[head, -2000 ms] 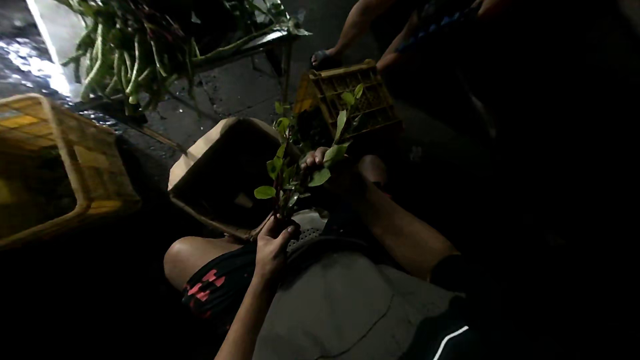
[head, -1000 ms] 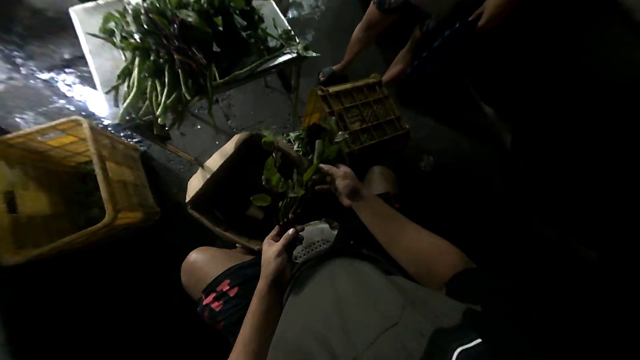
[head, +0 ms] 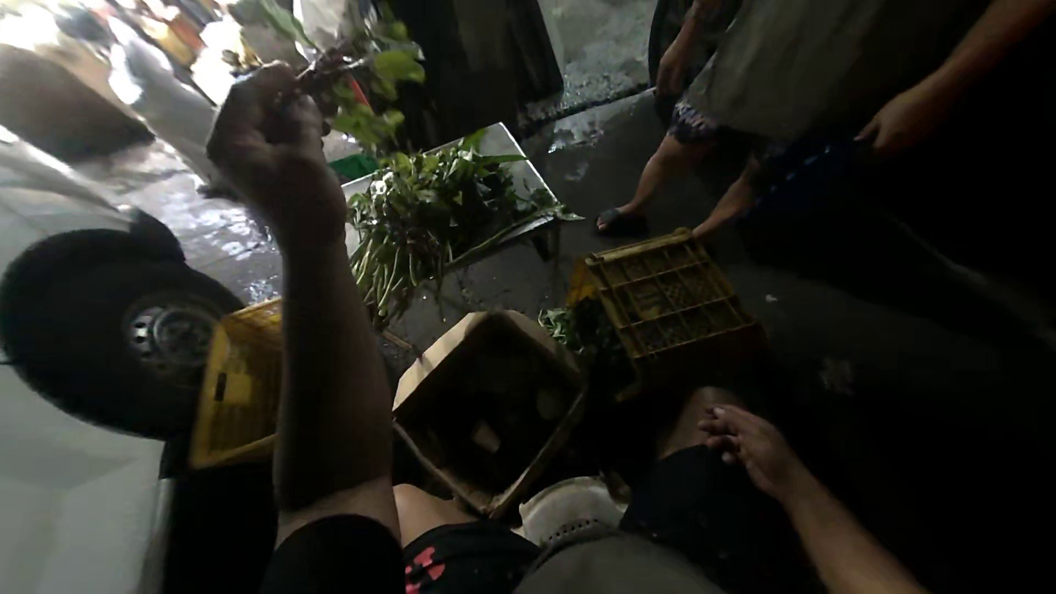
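Raised at the upper left, my left hand (head: 276, 148) is closed around the stems of a bunch of leafy greens (head: 375, 87). The leaves hang to the right of the fist, partly blurred. My right hand (head: 751, 445) rests by my right knee, fingers slightly spread and holding nothing. Between my legs stands a cardboard box (head: 445, 355) with a dark interior and a small pale piece (head: 486, 437) inside. Beyond it, a white-topped table (head: 524, 169) bears a heap of long green beans and leafy vegetables (head: 421, 206).
A yellow plastic crate (head: 239, 388) stands at the left beside a vehicle wheel (head: 165, 330). Another yellow crate (head: 668, 293) lies tipped ahead on the right, with greens (head: 561, 326) beside it. A person (head: 825, 74) stands behind that crate on the wet floor.
My left hand has risen from above my lap to the upper left with the greens. My right hand has moved away from them to my right knee. The view has shifted widely.
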